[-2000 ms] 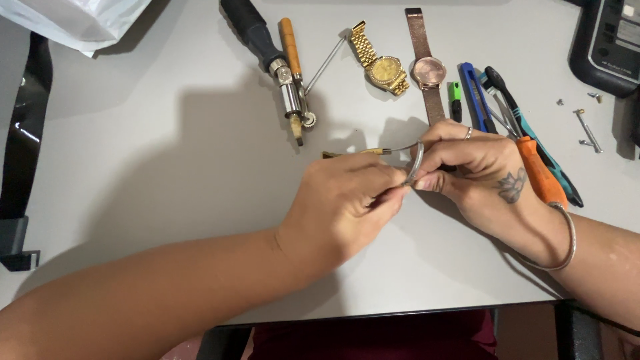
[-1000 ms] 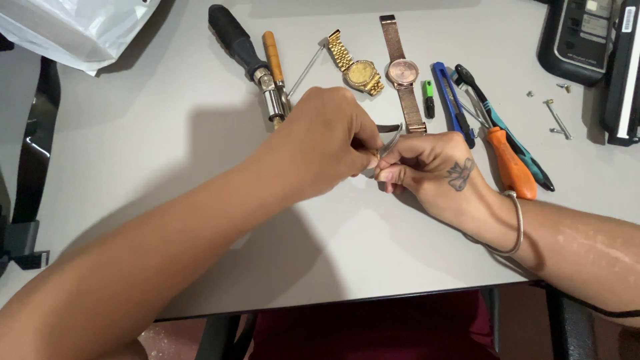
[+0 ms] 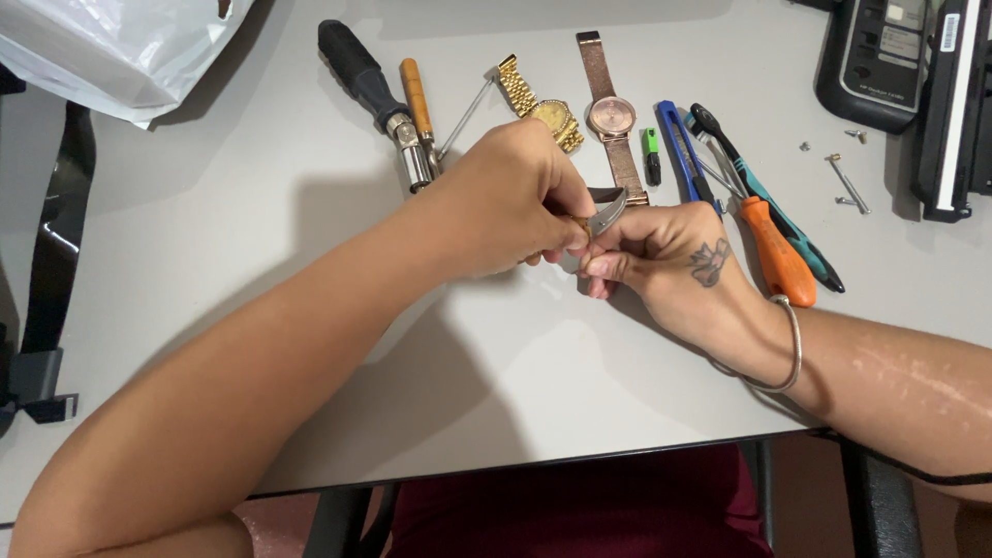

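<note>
My left hand [image 3: 504,205] and my right hand [image 3: 666,263] meet above the table, fingertips close together. Between them is a small curved silver metal piece [image 3: 610,213], with a brownish part beside my left fingertips; the fingers hide much of it, and its kind is unclear. Both hands pinch at it. Just behind it shows a dark strip. Beyond the hands lie a gold-coloured wristwatch [image 3: 552,116], partly covered by my left hand, and a rose-gold wristwatch with a mesh strap [image 3: 612,116]. A small green and black object [image 3: 652,156] lies right of that watch.
A black-handled tool [image 3: 360,74] and a wooden-handled tool [image 3: 416,93] lie at back left, near a white plastic bag [image 3: 124,46]. At right are a blue cutter [image 3: 680,147], a toothbrush [image 3: 763,194], an orange-handled screwdriver [image 3: 777,256], several small screws [image 3: 849,184] and a black device [image 3: 876,62].
My left hand has come up and over the small metal piece, its back now higher above the table. A brass-coloured rod seen beside the hands two seconds ago is now hidden or gone from sight.
</note>
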